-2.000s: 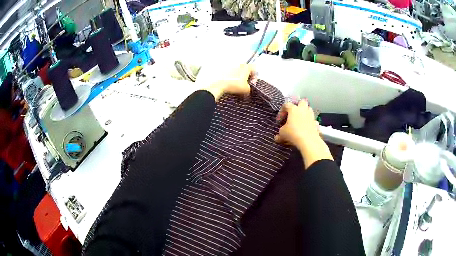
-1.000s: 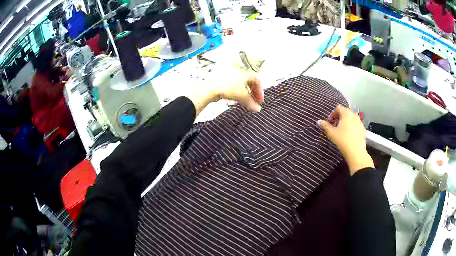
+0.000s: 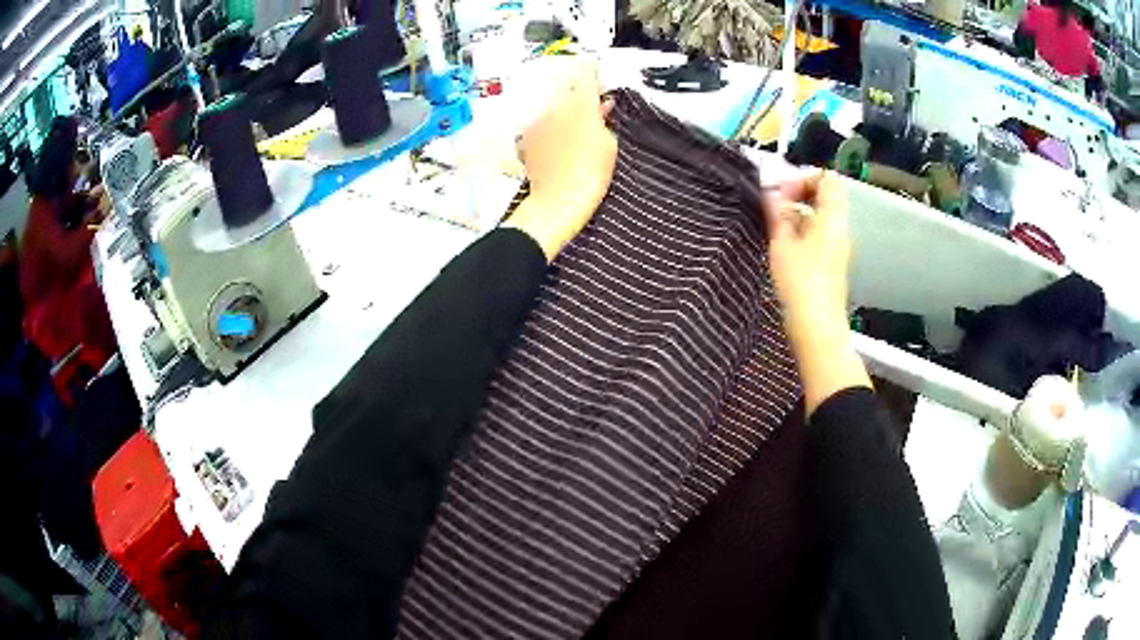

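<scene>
A dark brown-black garment piece with thin white stripes (image 3: 625,338) hangs between my two hands and runs down to the bottom of the view. My left hand (image 3: 569,150) grips its top edge at the upper left. My right hand (image 3: 810,244) pinches its upper right corner between thumb and fingers. The cloth slopes down from the hands, and its lower end is cut off by the picture's edge. Plain dark cloth (image 3: 738,538) lies under it at the lower right.
A grey-beige sewing machine head (image 3: 238,281) and dark thread cones (image 3: 234,169) on white discs stand left on the white table (image 3: 356,300). A red stool (image 3: 138,500) is lower left. A pale thread cone (image 3: 1044,419) and dark cloth (image 3: 1038,338) are right. A person in red (image 3: 56,269) is far left.
The striped piece is lifted and stretched between my hands, where it lay flatter before. My left hand has moved up and grips the edge. The view has shifted.
</scene>
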